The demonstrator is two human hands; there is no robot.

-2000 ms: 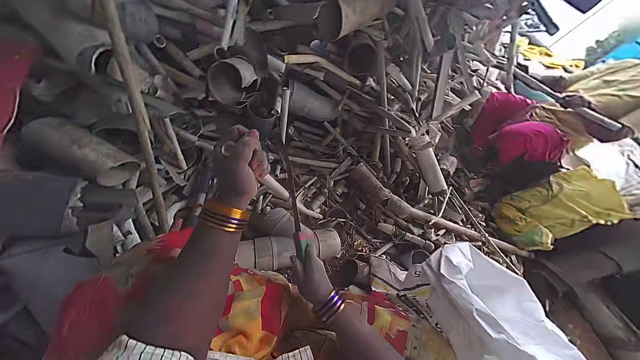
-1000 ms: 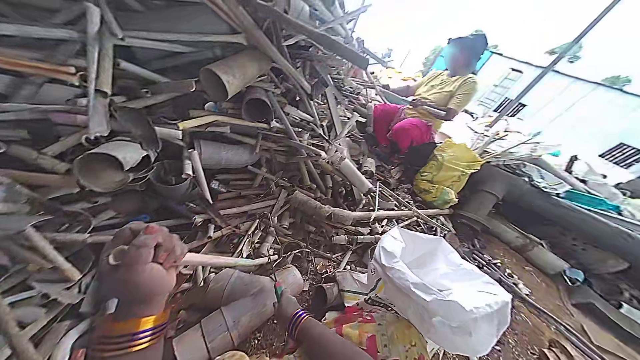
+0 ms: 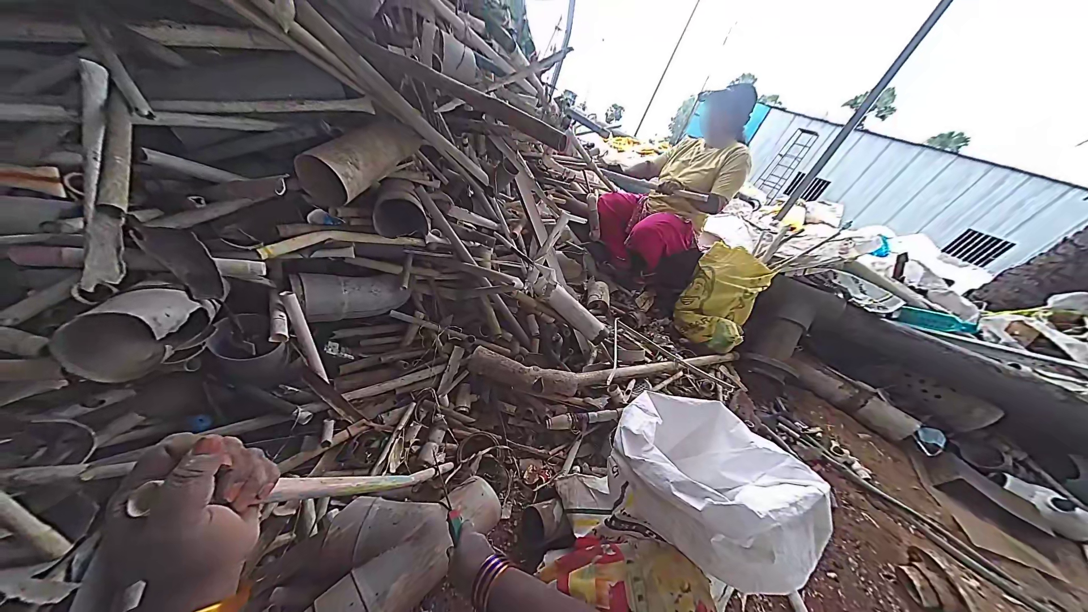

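Observation:
My left hand (image 3: pixel 191 514), at the lower left, is closed around a thin pale plastic pipe (image 3: pixel 340 486) that points right. My right hand (image 3: pixel 467 548), with bangles at the wrist, grips a tool's red and green handle (image 3: pixel 456 525); its working end cannot be made out. Wide grey pipe pieces (image 3: pixel 387 540) lie between the two hands. An upright white woven sack (image 3: pixel 722 501) with its mouth open is to the right of my right hand. Patterned red and yellow cloth (image 3: pixel 633 578) lies below the sack.
A high heap of scrap pipes (image 3: pixel 357 293) fills the left and centre. Another person (image 3: pixel 680 187) sits by the heap, near a yellow bag (image 3: pixel 722 293). A large dark pipe (image 3: pixel 935 365) runs along the right over reddish ground (image 3: pixel 884 544). Behind stands a metal-sheet wall (image 3: pixel 901 178).
The view has swung up and right since the first frame. The long thin tool part seen two seconds ago at my right hand does not show clearly now. My left hand still holds the thin pipe.

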